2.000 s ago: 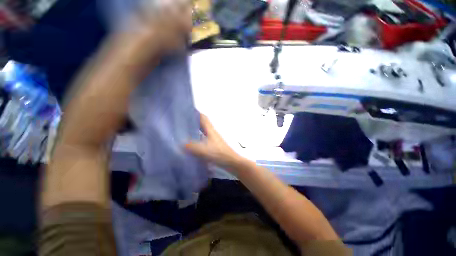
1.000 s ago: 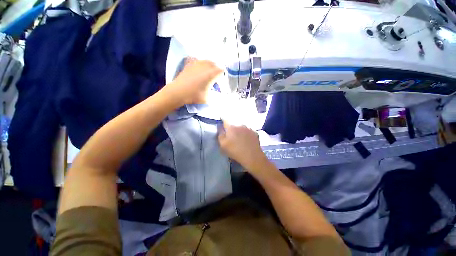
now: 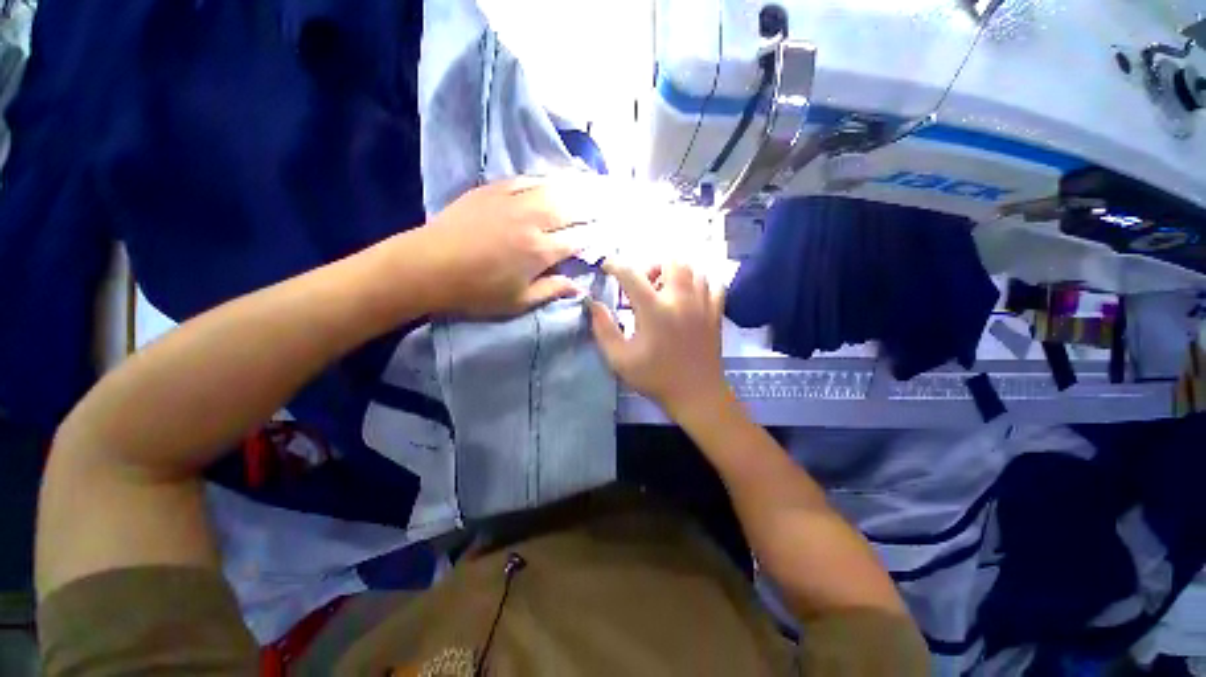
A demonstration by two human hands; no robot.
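Observation:
A light grey panel (image 3: 529, 410) with navy seam lines lies under my hands and hangs over the front edge towards me. It joins a large navy body panel (image 3: 251, 159) on the left. My left hand (image 3: 509, 251) lies on the grey cloth, fingers pointing at the needle area. My right hand (image 3: 672, 331) is at the cloth's right edge, fingertips on it just below the glare. The white sewing machine head (image 3: 846, 146) with "JACK" lettering stands right of my hands. Bright light washes out the needle, presser foot and fingertips.
A navy pile of cut pieces (image 3: 860, 284) lies under the machine arm. A ruler strip (image 3: 820, 385) runs along the table's front edge, with short dark strips (image 3: 985, 397) on it. Purple and gold items (image 3: 1082, 318) sit at the right. Navy and grey cloth (image 3: 926, 516) is heaped below the table.
My view has moved closer to the machine. My left hand has flattened on the cloth, and my right hand's fingers have spread near the needle. Earlier, both hands were swinging the grey cloth at the left.

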